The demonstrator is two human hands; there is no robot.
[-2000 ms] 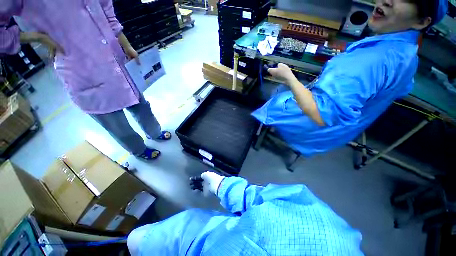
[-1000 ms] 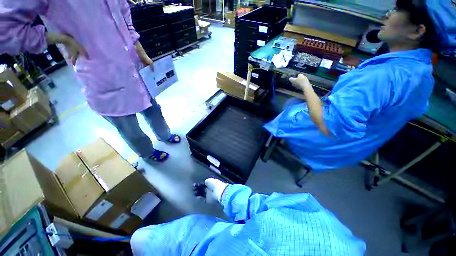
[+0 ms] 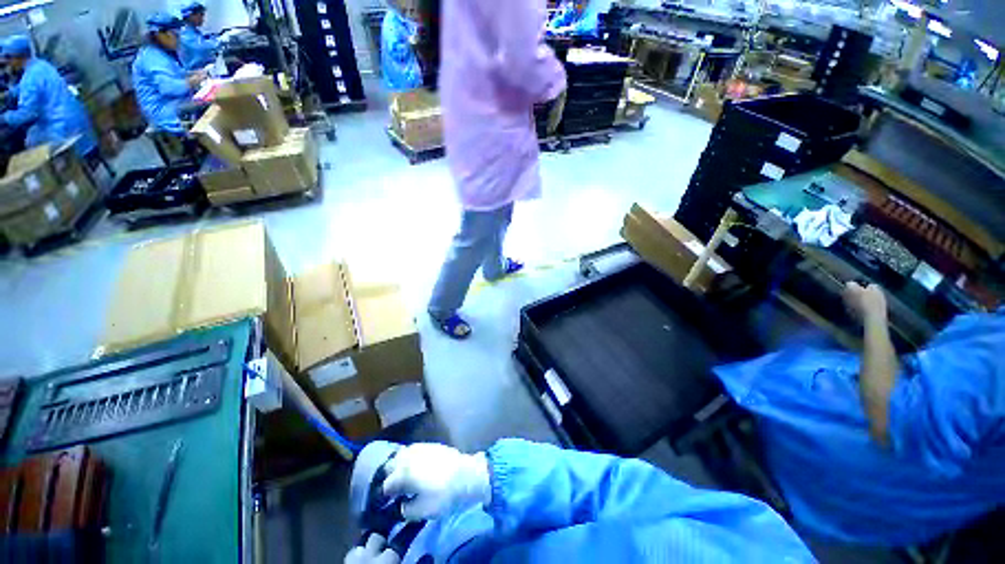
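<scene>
My right hand (image 3: 435,480), in a white glove with dark fingertips, is low in the centre with its fingers curled. A blurred grey-and-dark rounded shape lies against its fingers; I cannot tell if it is held. White gloved fingers of my left hand (image 3: 375,550) show just below, cut off by the bottom edge. Left of my hands is a green-matted bench (image 3: 204,468). A dark slotted plate (image 3: 132,399) lies on it, with a thin dark pointed tool (image 3: 166,481) in front. Orange-brown boards (image 3: 50,490) stand at the left edge.
Cardboard cartons (image 3: 358,331) stand beside the bench. A large black bin (image 3: 628,342) is on the floor. A person in blue (image 3: 882,441) sits at another bench at right. A person in pink (image 3: 490,110) stands beyond. More workers and cartons are at the back left.
The view has swung left, bringing my bench into view. My right hand has come to its near edge, beside my left fingers. The person in pink has turned and the paper no longer shows.
</scene>
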